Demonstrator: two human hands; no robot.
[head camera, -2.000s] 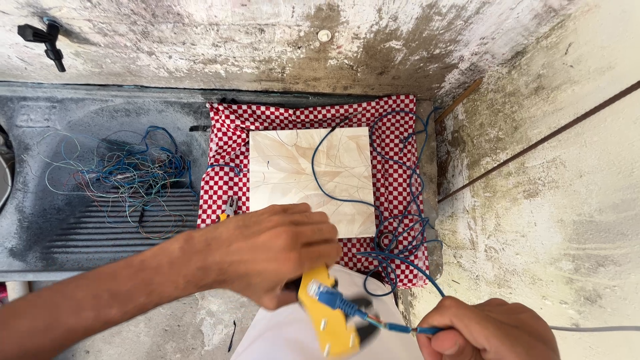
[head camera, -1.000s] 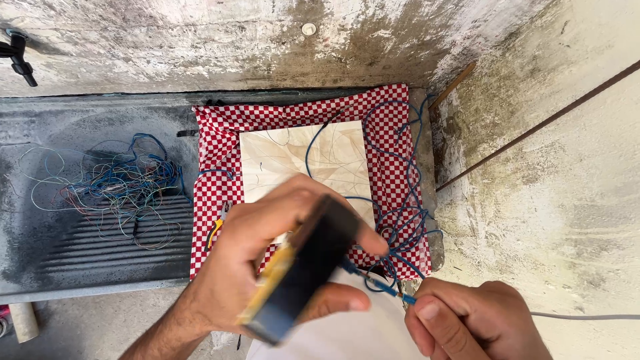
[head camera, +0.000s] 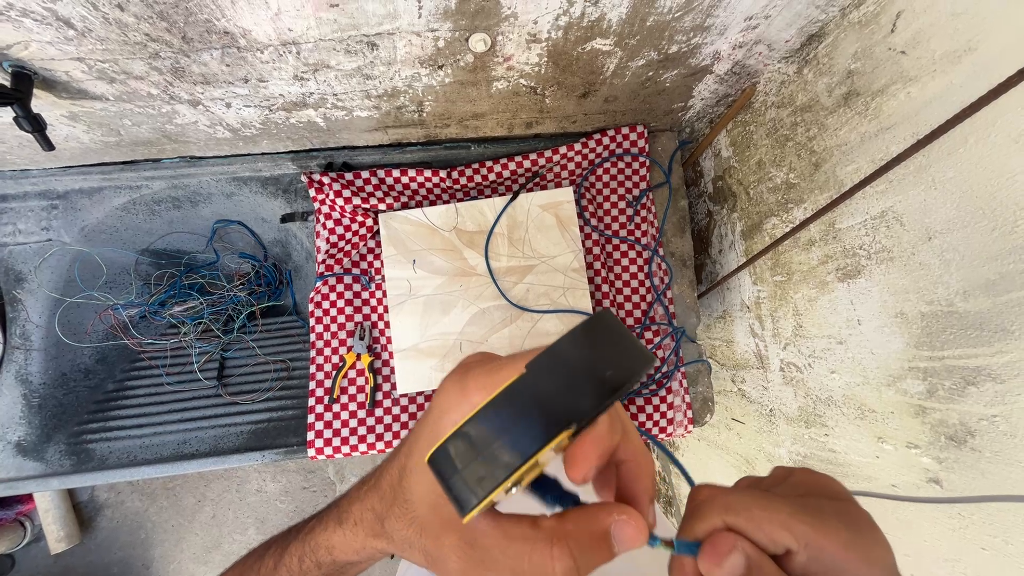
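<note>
My left hand (head camera: 512, 512) holds a black and yellow cable tester or similar boxy device (head camera: 544, 408), tilted, its black face toward the camera. Under it, near my left thumb, a blue cable end (head camera: 552, 490) shows, partly hidden by the device. My right hand (head camera: 784, 520) grips the blue network cable (head camera: 686, 547) just right of my left thumb; a short stretch with its inner wires showing lies between the hands. More blue cable (head camera: 660, 264) runs in loops over the red and white checked cloth (head camera: 344, 436). Whether the cable end sits inside the device cannot be told.
A pale patterned tile (head camera: 480, 264) lies on the cloth, with pliers (head camera: 360, 364) to its left. Tangled thin wires (head camera: 208, 296) rest in the grey ribbed sink (head camera: 192, 408). A black tap (head camera: 28, 108) is on the back wall; a rough wall (head camera: 880, 320) stands at right.
My left hand has turned the device from its yellow side to its black face and tilted it. My right hand stays on the cable. The pliers are now in full view.
</note>
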